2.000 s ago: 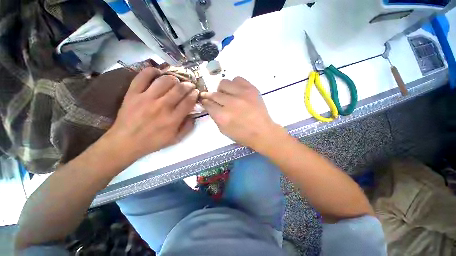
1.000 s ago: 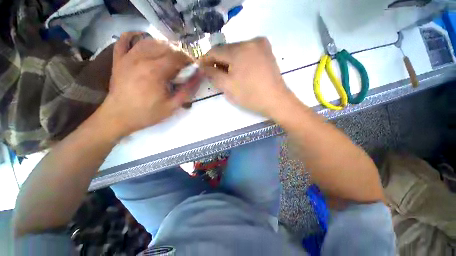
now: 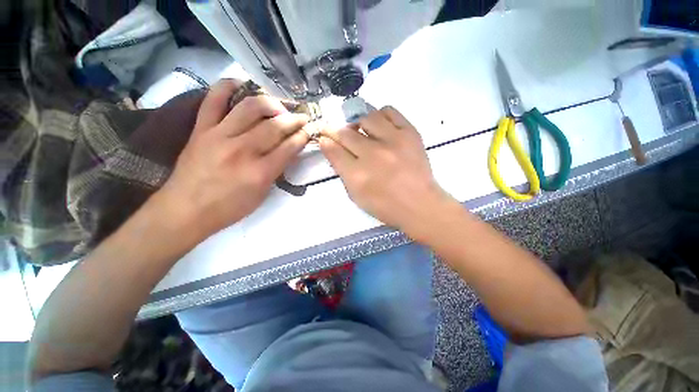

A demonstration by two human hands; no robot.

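The brown plaid fabric (image 3: 115, 157) lies bunched on the left of the white table and runs under my left hand. My left hand (image 3: 241, 153) rests on the fabric with its fingertips pinching the edge near the presser foot (image 3: 313, 109). My right hand (image 3: 383, 164) meets it there, thumb and finger pinched at the same small edge. The piece between the fingertips is mostly hidden. A small dark brown end (image 3: 291, 187) sticks out below my left hand. The sewing machine head (image 3: 306, 38) stands just above my hands.
Scissors with yellow and green handles (image 3: 529, 153) lie right of my hands. A thin tool with a brown handle (image 3: 633, 141) lies farther right. White fabric (image 3: 126, 38) is at the upper left. A tan heap (image 3: 651, 314) is at the lower right. A measuring strip (image 3: 345, 249) edges the table.
A second ago my hands were turned and a small white piece showed by my left fingers; now both hands lie flatter, fingertips together at the presser foot. The whole view has shifted slightly.
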